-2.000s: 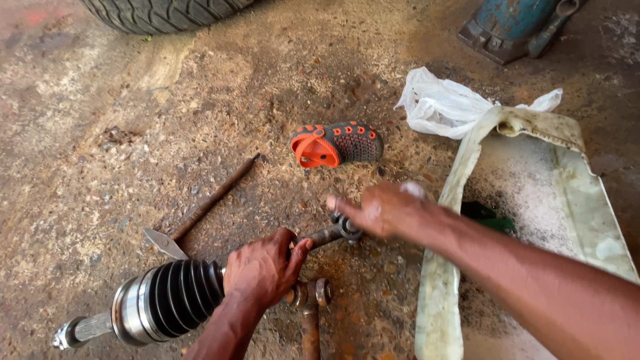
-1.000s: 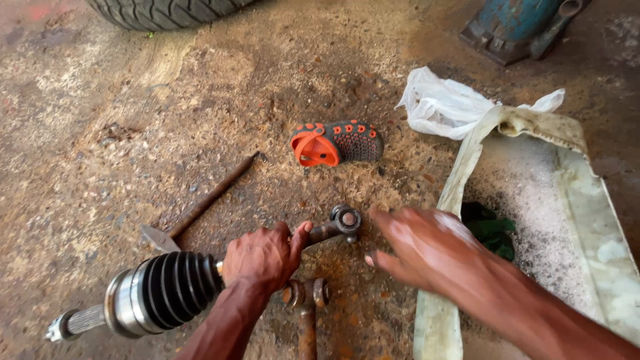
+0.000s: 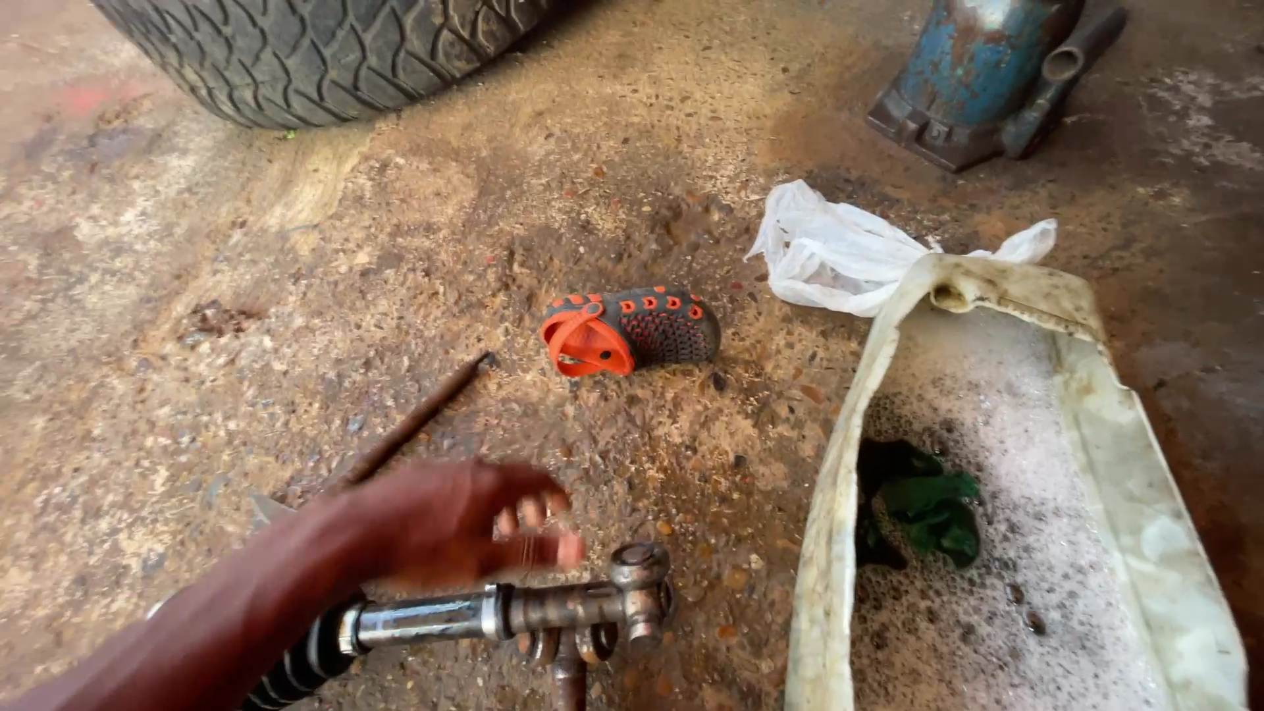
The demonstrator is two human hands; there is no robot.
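My left hand (image 3: 474, 523), blurred, hovers just above a drive shaft (image 3: 425, 620) with its fingers apart and nothing held. The shaft's black ribbed rubber boot (image 3: 306, 664) lies partly beneath my forearm, and a ball-joint-like metal end (image 3: 640, 585) points right. Below that end, a second rusty metal joint (image 3: 570, 671) runs down out of the frame. A hammer's handle (image 3: 420, 415) rests on the ground beyond my hand; its head is mostly hidden by my arm. My right hand is out of sight.
An orange and grey clog (image 3: 632, 331) lies mid-ground. At right, a cut pale container (image 3: 829, 553) holds foamy water and a dark green cloth (image 3: 928, 509), beside a white plastic bag (image 3: 839, 252). Behind are a tyre (image 3: 336, 54) and a rusty blue bottle jack (image 3: 978, 64).
My left hand has let go of the shaft and lifted off it. My right hand, near the joint end before, has left the view. More of the shaft's middle now shows.
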